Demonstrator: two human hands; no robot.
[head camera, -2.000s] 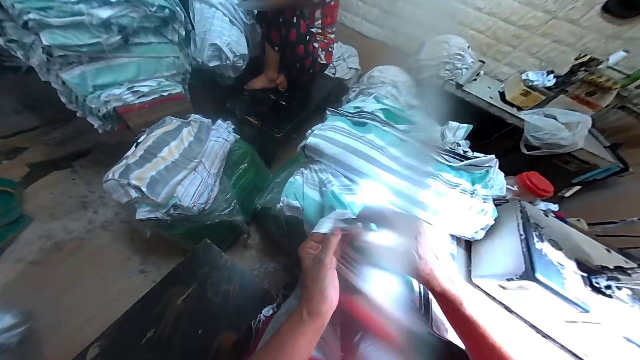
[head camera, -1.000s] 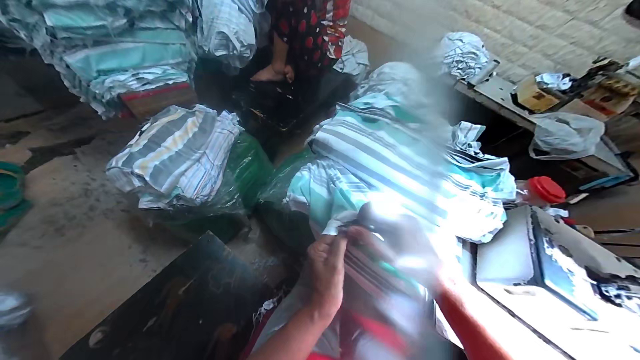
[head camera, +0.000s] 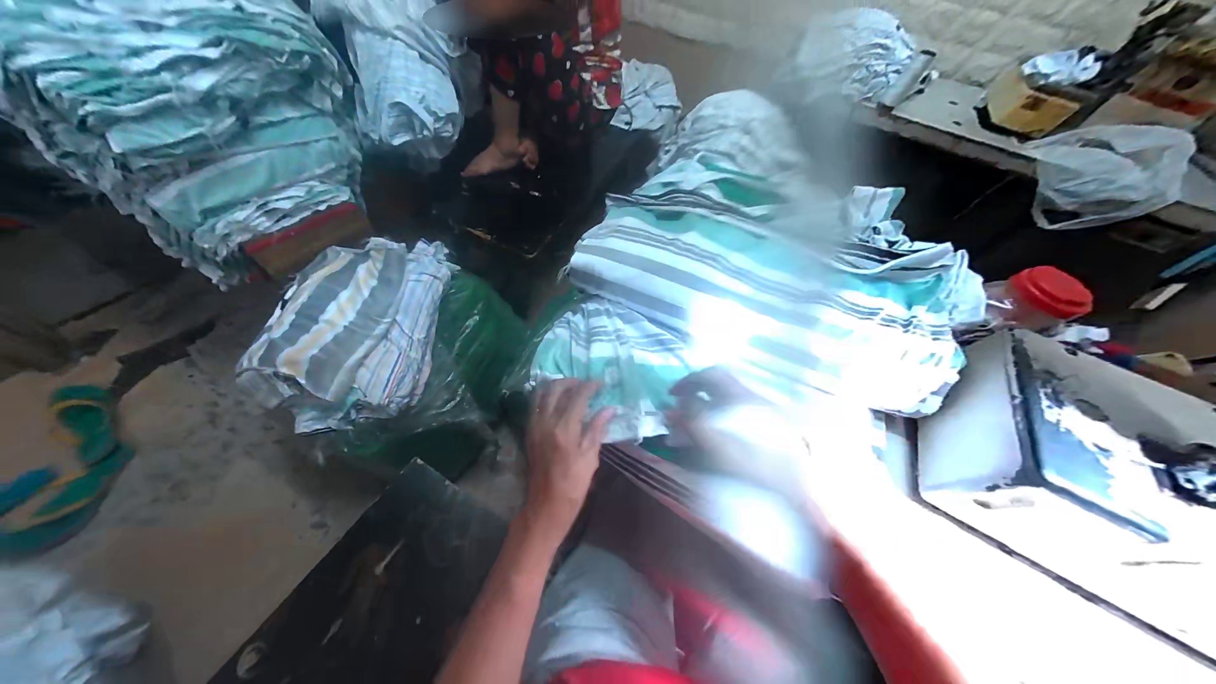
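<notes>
Striped white, grey and teal cloths (head camera: 684, 256) lie piled in front of me. My left hand (head camera: 567, 432) rests at the near edge of this pile, fingers apart, touching a teal and white striped cloth (head camera: 608, 361). To its right, my right hand (head camera: 722, 408) is over the same cloth, blurred by glare, and its grip is hidden. A cloth with dark stripes and a pale border (head camera: 693, 513) hangs from there over my lap.
Grey striped cloths (head camera: 351, 323) lie on a green plastic bag (head camera: 475, 332) at left. Behind stands a tall teal stack (head camera: 228, 142), near another person's foot (head camera: 494, 160). A white machine table (head camera: 1092, 560) is at right, with a red-lidded jar (head camera: 1050, 293). Green sandals (head camera: 85, 465) lie on the floor.
My left hand has opened its fingers, which were closed on a bit of cloth, and now lies against the pile. The view has shifted slightly.
</notes>
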